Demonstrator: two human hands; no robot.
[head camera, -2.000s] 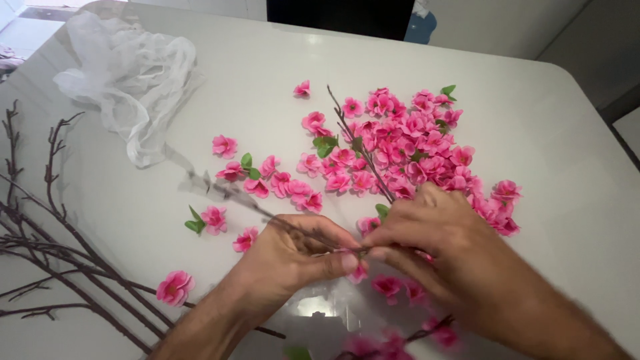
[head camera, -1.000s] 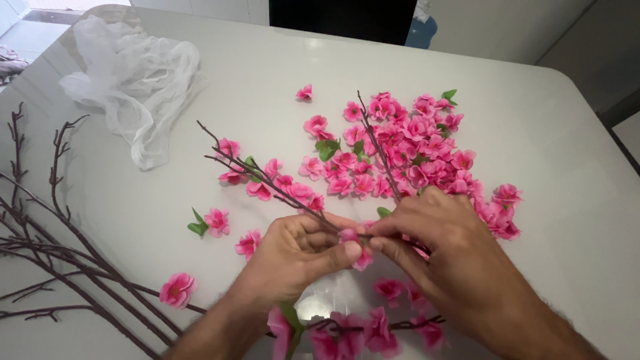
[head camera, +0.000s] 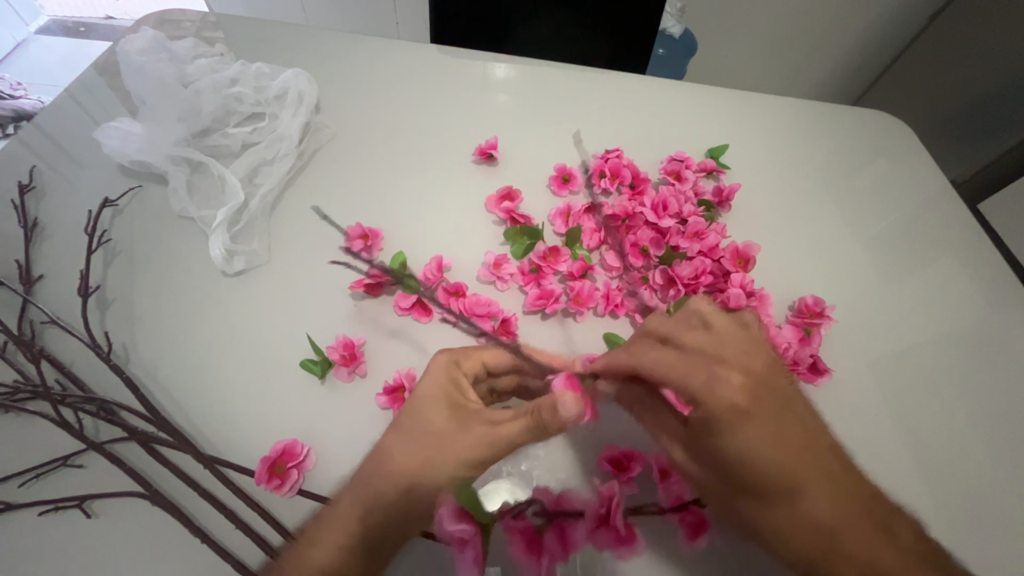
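Note:
My left hand (head camera: 496, 408) grips a brown artificial branch (head camera: 448, 308) that points to the upper left, with a pink fabric blossom (head camera: 572, 394) between its thumb and fingers. Close against it, my right hand (head camera: 696, 384) pinches the branch beside that blossom. A second twig (head camera: 596, 188) rises from behind my right hand over the heap of pink artificial blossoms (head camera: 664, 232). Below both hands lies a stretch of branch carrying pink blossoms (head camera: 612, 516), blurred. Single blossoms lie left of the heap, one with green leaves (head camera: 316, 360).
Bare brown artificial branches (head camera: 136, 472) spread over the left of the white table (head camera: 384, 104), with one pink blossom (head camera: 285, 467) on a stem. Crumpled sheer white material (head camera: 232, 136) lies at the back left. Beyond the far edge stand a black panel (head camera: 544, 32) and a blue object (head camera: 672, 54).
The held branch has swung about between the frames while both hands stay close together. The blossom-covered branch below the hands shows more than two seconds ago.

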